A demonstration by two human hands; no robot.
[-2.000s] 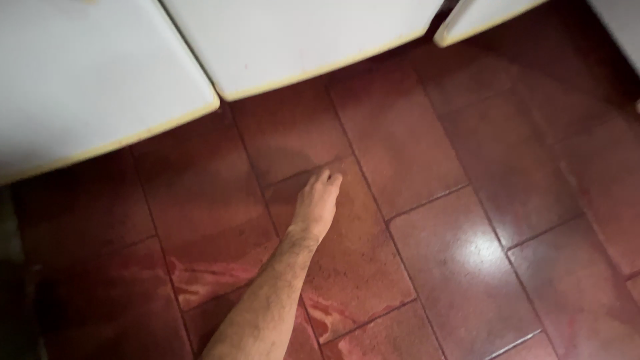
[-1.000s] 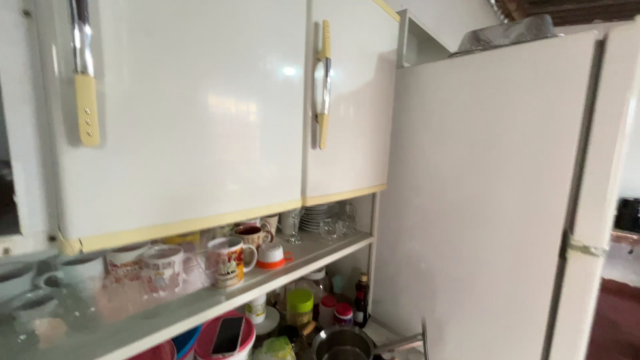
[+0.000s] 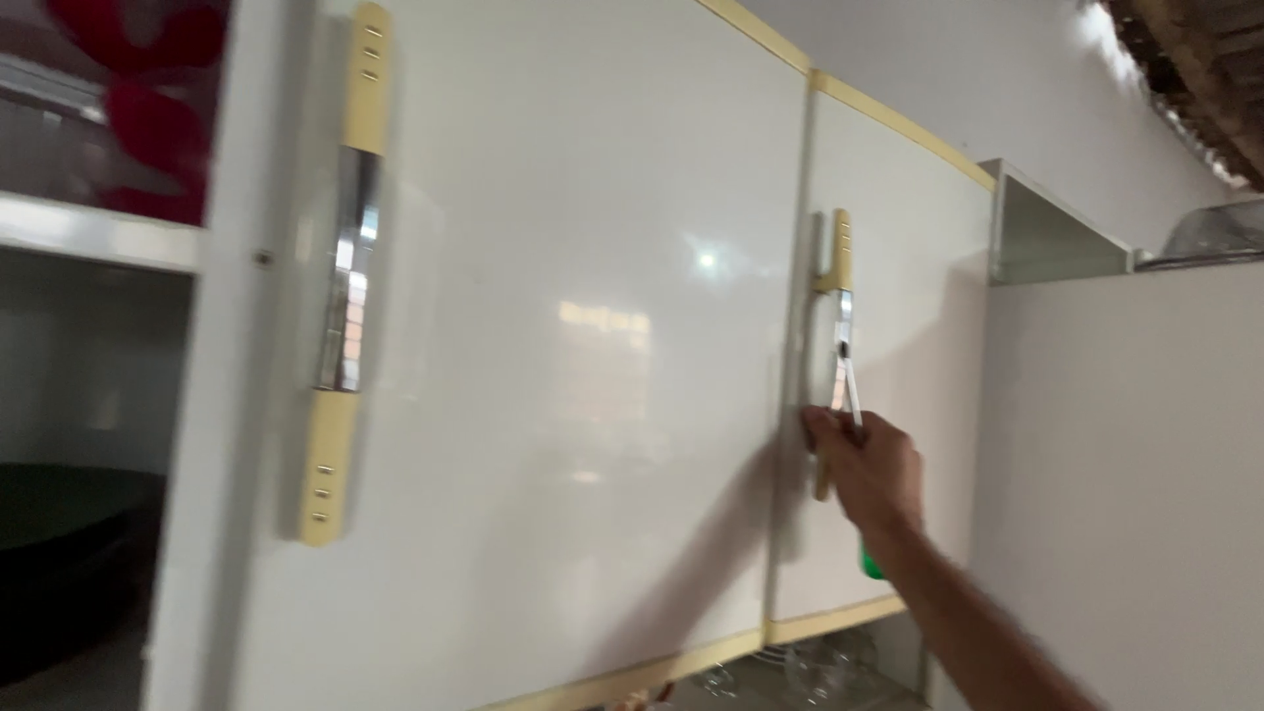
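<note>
My right hand (image 3: pixel 869 464) is closed around a thin, pale rod-like tool (image 3: pixel 854 390) with a dark tip; a green end (image 3: pixel 873 561) shows below the hand. Its fingers are at the lower part of the yellow-and-chrome handle (image 3: pixel 842 252) on the right white cabinet door (image 3: pixel 913 326). Whether the fingers also grip that handle is not plain. A larger wall cabinet door (image 3: pixel 592 227), shut, with a similar long handle (image 3: pixel 360 267), fills the middle. My left hand is out of view.
Glassware (image 3: pixel 820 667) stands on a shelf under the cabinet. At the left is an open-fronted shelf (image 3: pixel 99 232) with a dark round item below it. A white refrigerator (image 3: pixel 1126 415) stands at the right, with a clear tray-like item (image 3: pixel 1215 237) on top.
The view has swung up from the tiled floor to the wall cabinets. A hand over the floor was seen first, none a second ago; now my right hand is at the right door's handle.
</note>
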